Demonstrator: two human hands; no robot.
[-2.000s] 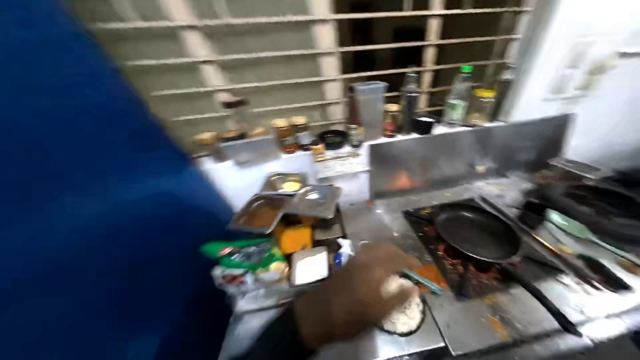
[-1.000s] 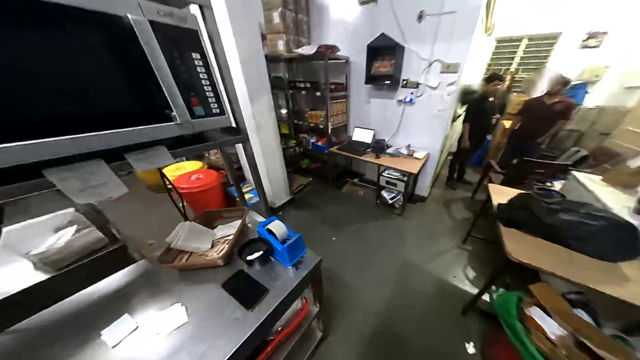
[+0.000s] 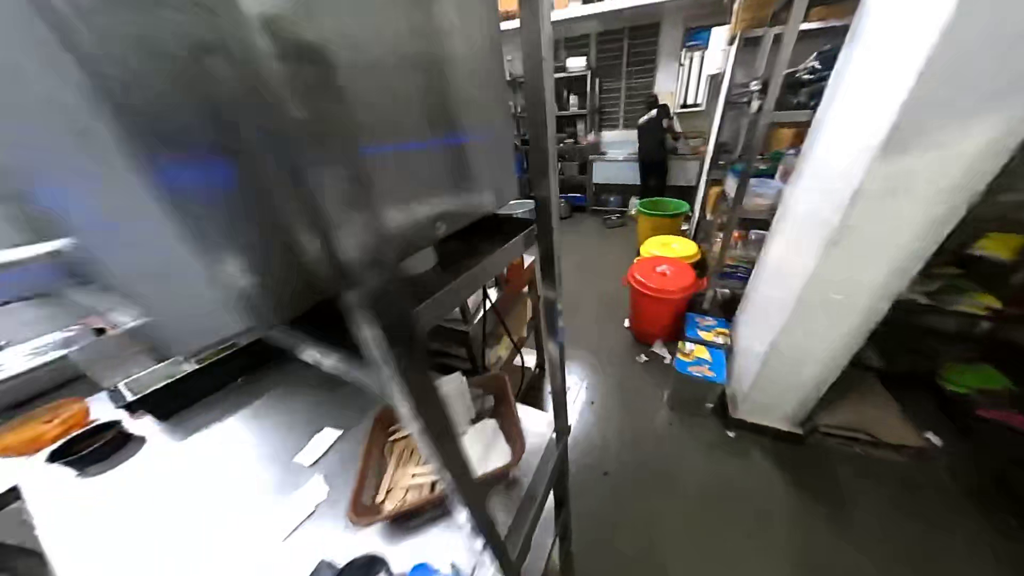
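Neither my left hand nor my right hand shows in the head view, so what they hold cannot be seen. Nearest to me is a steel worktop. On it stands a brown plastic basket with flat wooden sticks and white paper napkins. Slips of white paper lie left of the basket. A round black bowl sits at the far left beside an orange item, which is blurred.
A metal rack post rises close in front. Beyond it stand a red lidded bucket, a yellow-lidded one and a green-rimmed bin. A white pillar is at right. A person in dark clothes stands far back.
The view has swung widely, from the stove to the room and then along the rack. The hand seen over the stove counter two seconds ago is out of view.
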